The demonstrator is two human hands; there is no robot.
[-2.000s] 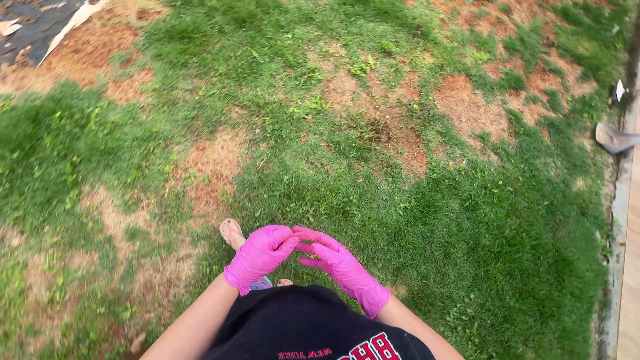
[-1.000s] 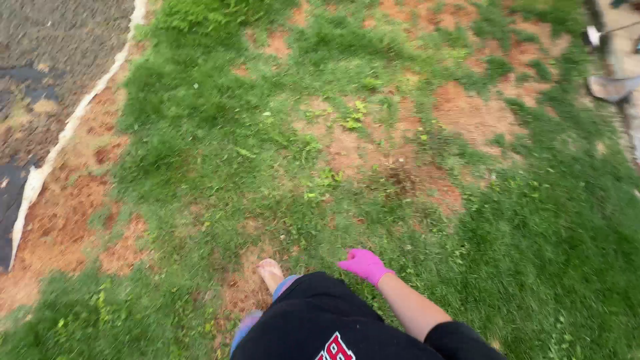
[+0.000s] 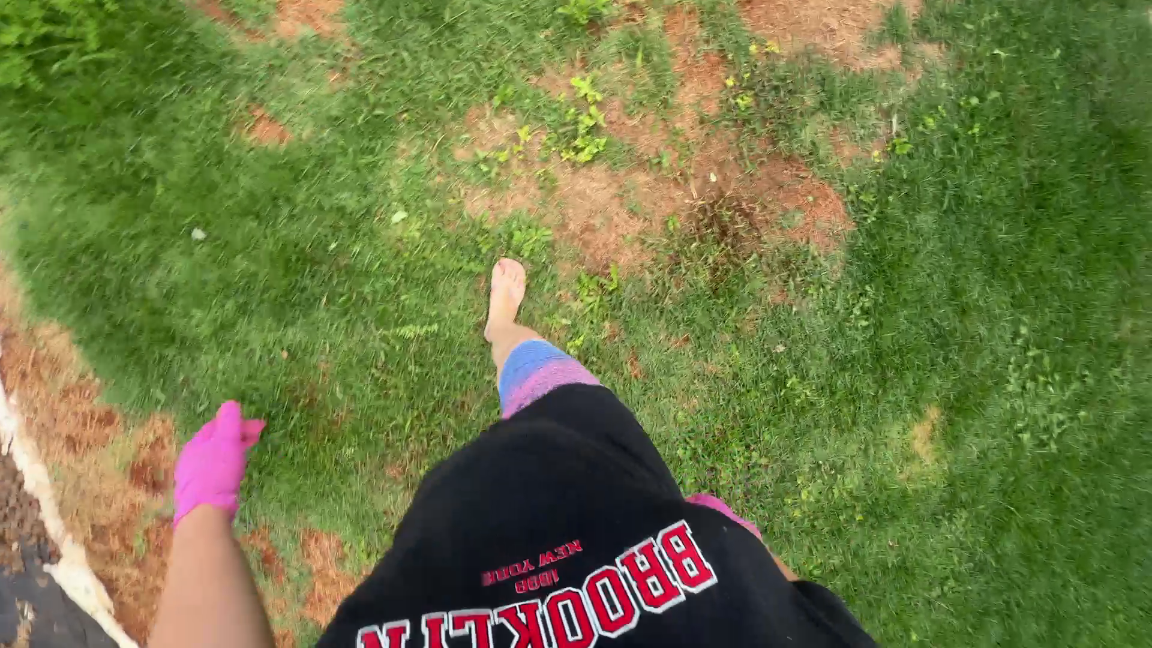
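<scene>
My left hand (image 3: 214,459), in a pink glove, hangs over the grass at the lower left. It holds nothing, and its thumb stands apart from the other fingers. Of my right hand (image 3: 725,511) only a strip of pink glove shows beside the black shirt (image 3: 540,486); the shirt hides its fingers. One bare foot (image 3: 506,292) is on the grass ahead of the shirt, below a blue and pink trouser leg (image 3: 540,371).
Grass (image 3: 342,225) with patches of reddish bare soil (image 3: 621,211) surrounds me. A pale edging strip (image 3: 76,576) beside dark sheeting (image 3: 27,603) runs along the lower left. Small leafy weeds (image 3: 585,121) grow ahead.
Two seconds ago both gloved hands were together in front of the shirt; now they are apart, the left far out to the side. The view has shifted over the lawn.
</scene>
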